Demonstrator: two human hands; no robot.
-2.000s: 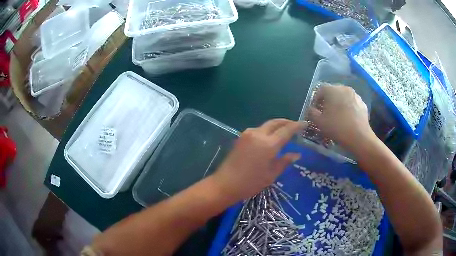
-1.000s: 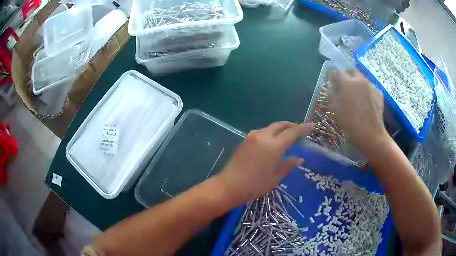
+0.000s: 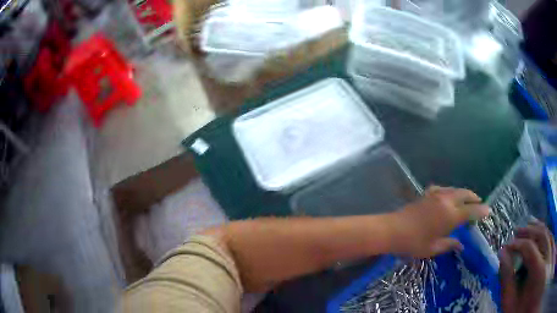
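My left hand (image 3: 436, 221) is bare, with thumb and fingers apart, over the upper edge of the blue tray (image 3: 360, 286); it looks empty. My right hand (image 3: 530, 260) is at the lower right, partly cut off by the frame edge, fingers curled; blur hides whether it holds anything. A heap of metal pins (image 3: 397, 290) lies in the tray, with white sleeves (image 3: 473, 296) to its right. A clear box (image 3: 510, 211) with metal rods stands just beyond my hands. The picture is blurred.
A closed box with a whitish lid (image 3: 308, 131) lies left of centre, beside a clear lid (image 3: 360, 183). Stacked clear boxes (image 3: 406, 52) stand behind. A cardboard carton (image 3: 293, 55) holds clear containers. A red stool (image 3: 101, 76) stands on the floor at upper left.
The view has swung left, so the bench things sit further right. My right hand has drawn back from over the rod box towards the lower right. My left hand keeps about the same pose.
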